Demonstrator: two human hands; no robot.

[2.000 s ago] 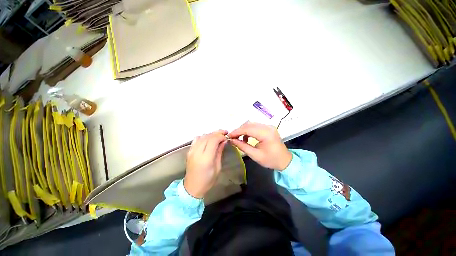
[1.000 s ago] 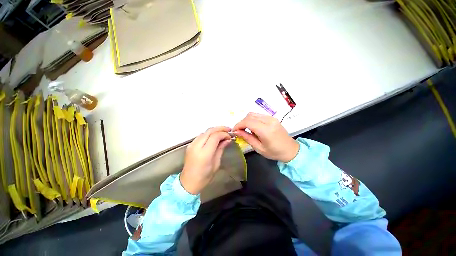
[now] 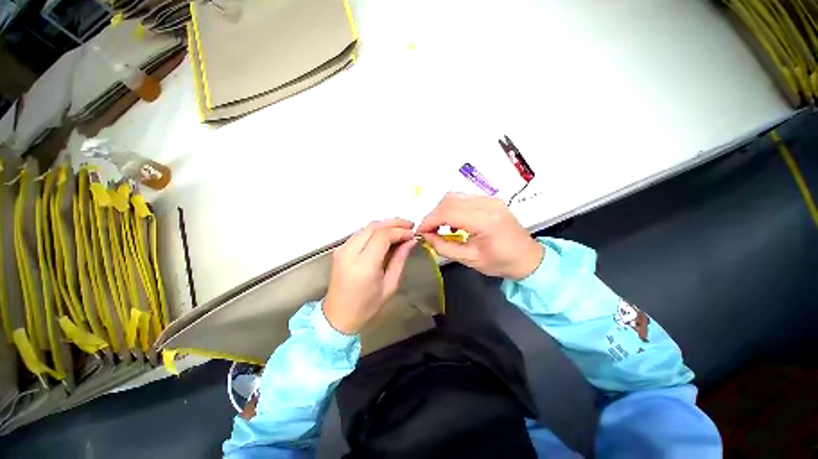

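A taupe bag body [image 3: 269,309] lies over the table edge and my lap, with yellow tape along its lower left edge and its right edge. My left hand [image 3: 366,273] pinches the bag's top right corner between thumb and fingers. My right hand [image 3: 482,235] is at the same corner, fingertips almost touching the left ones. A small yellow and white tape piece [image 3: 454,234] shows in the right hand's fingers. The fingertips hide the exact corner.
Red thread snips [image 3: 517,160] and a purple lighter [image 3: 478,179] lie beyond my right hand. Taped bag bodies stand at the left [image 3: 81,269]; others lie flat at the back [image 3: 274,58]. Bottles with amber liquid [image 3: 148,172] stand left. A scrap tub [image 3: 242,387] is below the table edge.
The yellow tape piece now shows within my right hand's fingers. Small yellow bits appear on the table beyond the hands. Both hands remain at the bag corner.
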